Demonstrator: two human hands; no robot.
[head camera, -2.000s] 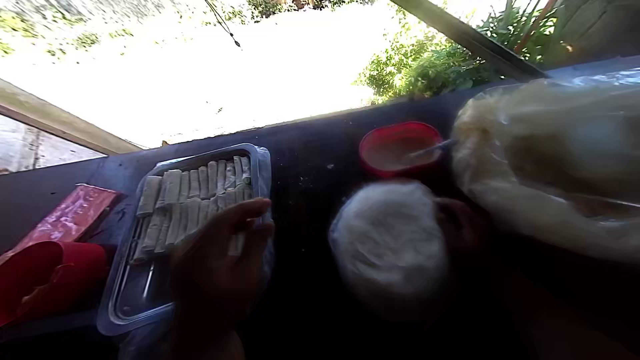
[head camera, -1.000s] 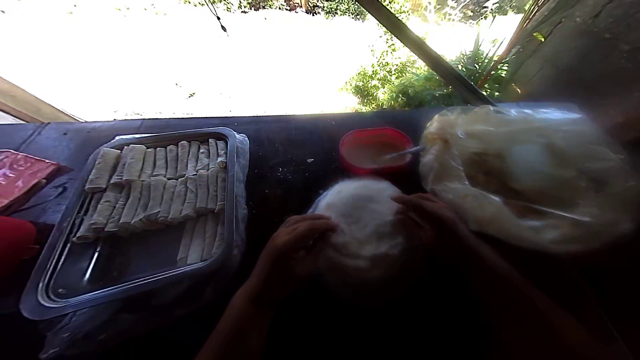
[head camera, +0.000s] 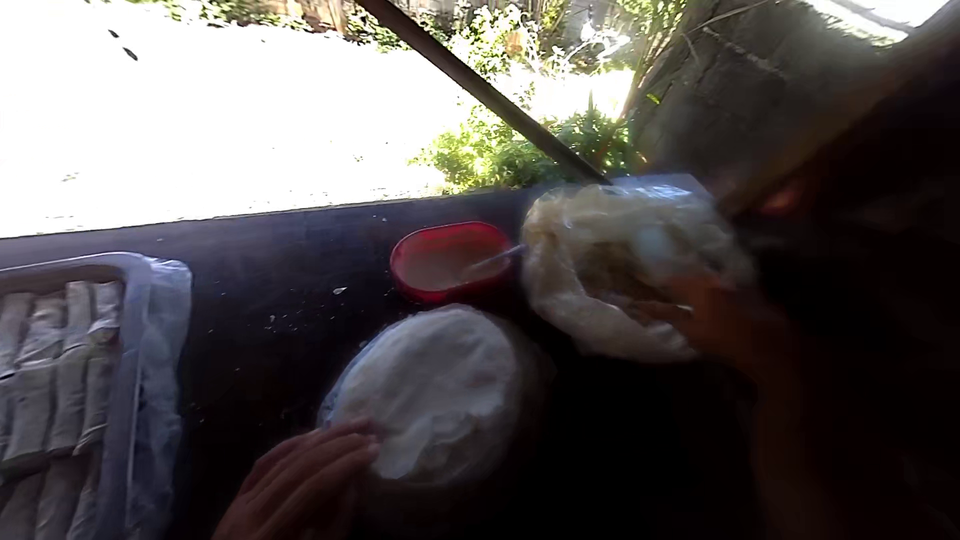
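Observation:
My left hand (head camera: 311, 472) rests its fingertips on the left edge of a round stack of thin white wrappers (head camera: 442, 390). My right hand (head camera: 701, 315) reaches to the opening of a clear plastic bag (head camera: 555, 300) that holds brownish filling; its fingers are blurred and dim, so whether they grip anything is unclear. Between the stack and the dark table's far edge sits a red plastic bowl (head camera: 401, 281) of cloudy liquid, with a utensil handle (head camera: 495, 259) leaning out to the right. Rolled wrappers (head camera: 56, 375) lie in rows in a tray (head camera: 131, 360) at the left.
The dark table (head camera: 262, 232) ends at a far edge, with bright ground and plants beyond. A slanting dark pole (head camera: 487, 94) stands past that edge. Clear plastic (head camera: 169, 337) sticks out along the tray's right side. Small white flecks dot the tabletop.
My right hand has left the wrapper stack and moved right to the plastic bag. My left hand remains at the stack's left side. The view has shifted to the right.

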